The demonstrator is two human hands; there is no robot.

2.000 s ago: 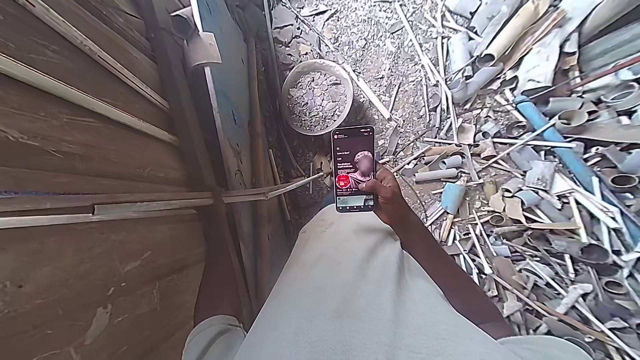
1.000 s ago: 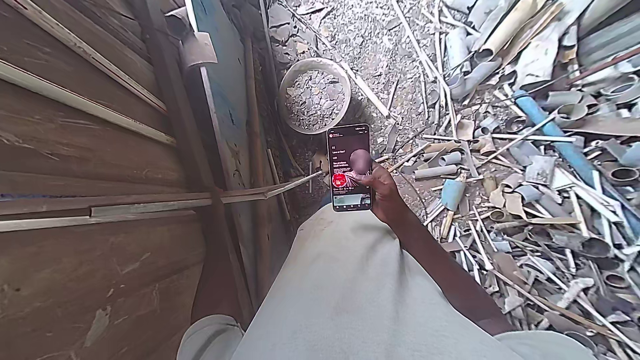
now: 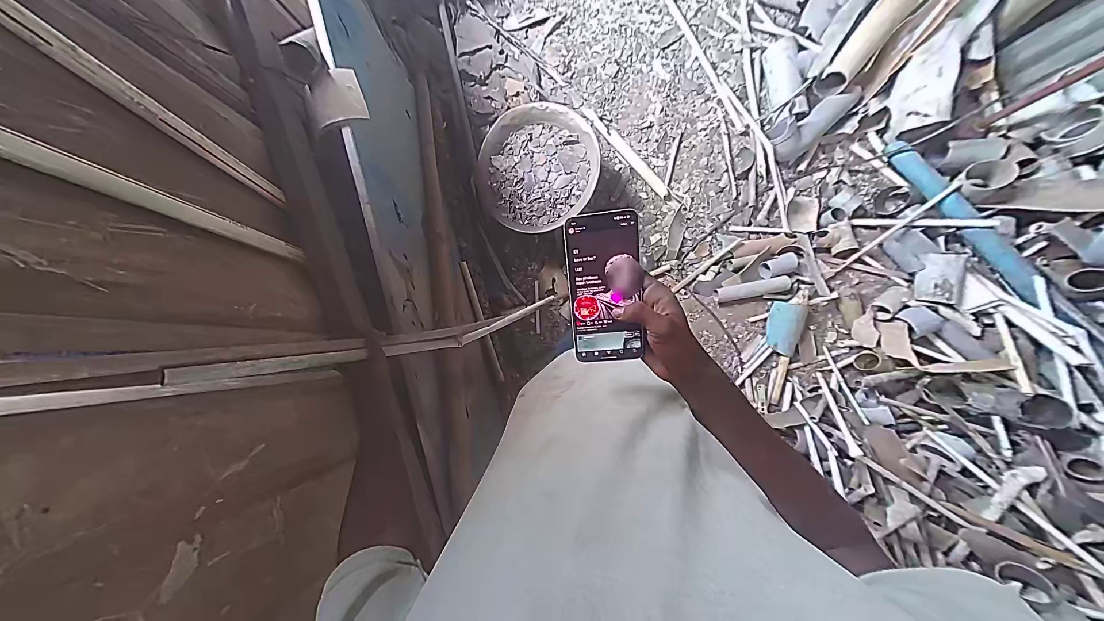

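Note:
My right hand (image 3: 668, 332) holds a smartphone (image 3: 604, 250) upright in front of my light shirt, its fingers behind the right edge and the thumb over the lit screen. The screen shows a dark page with text and a picture. Just beyond the phone's top edge stands a round tub (image 3: 593, 164) full of broken flakes. My left hand is not visible; only the left upper arm shows, running up beside the wooden boards at the lower left.
Wooden boards (image 3: 155, 466) and a dark beam fill the left side, with a blue panel (image 3: 379, 112) beside them. Thin wood strips (image 3: 448, 336) jut toward the phone. Pipe offcuts and scraps cover the ground at right, among them a long blue pipe (image 3: 957, 207).

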